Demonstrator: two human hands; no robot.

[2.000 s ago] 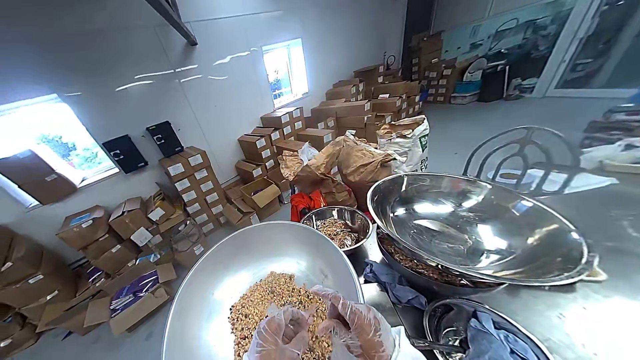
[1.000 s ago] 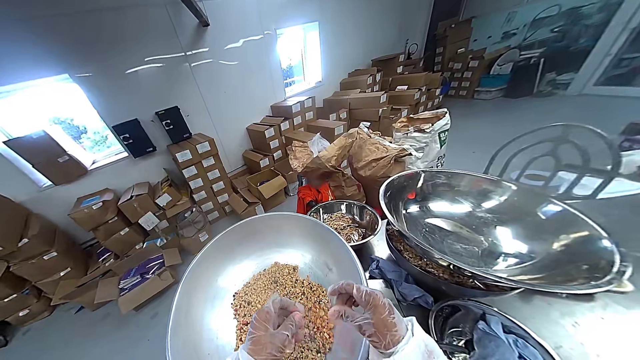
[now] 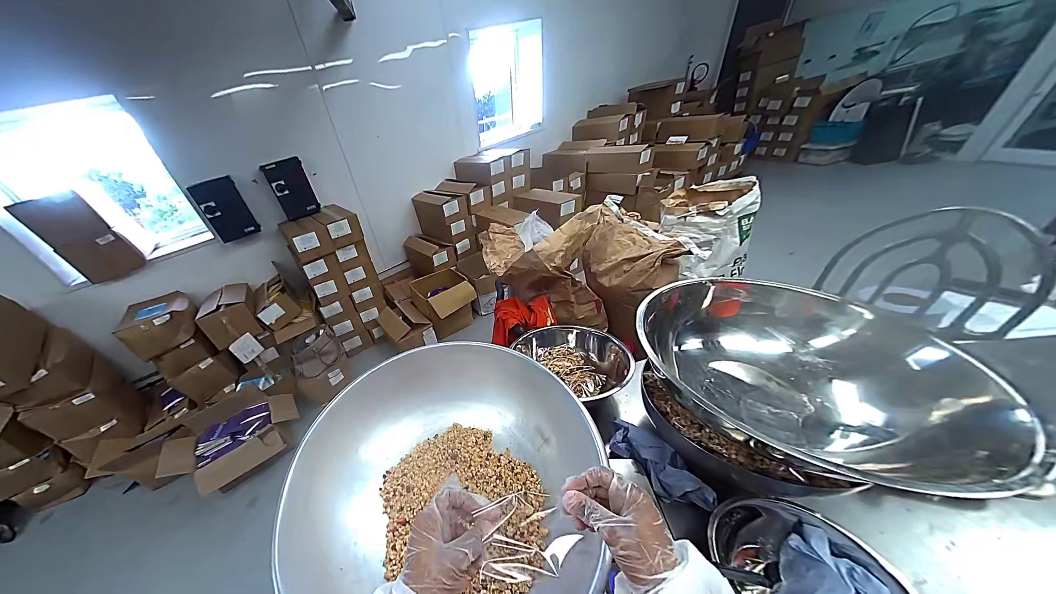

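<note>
Both my hands wear clear plastic gloves and are over a wide steel bowl that holds a heap of golden granular mix. My left hand is over the heap with its fingers curled, gripping the edge of a clear plastic bag or film. My right hand is at the bowl's right side, thumb and fingertips pinched together near the film; whether it holds the film I cannot tell. The film spreads below and between both hands.
Behind is a small steel bowl of thin strips. At right, a large empty steel bowl rests tilted on another bowl. Blue-grey cloths lie beside them. Paper sacks, cardboard boxes and a metal chair are beyond.
My hands have moved apart, and the clear film now spreads between them. One second ago they were closer together over the mix.
</note>
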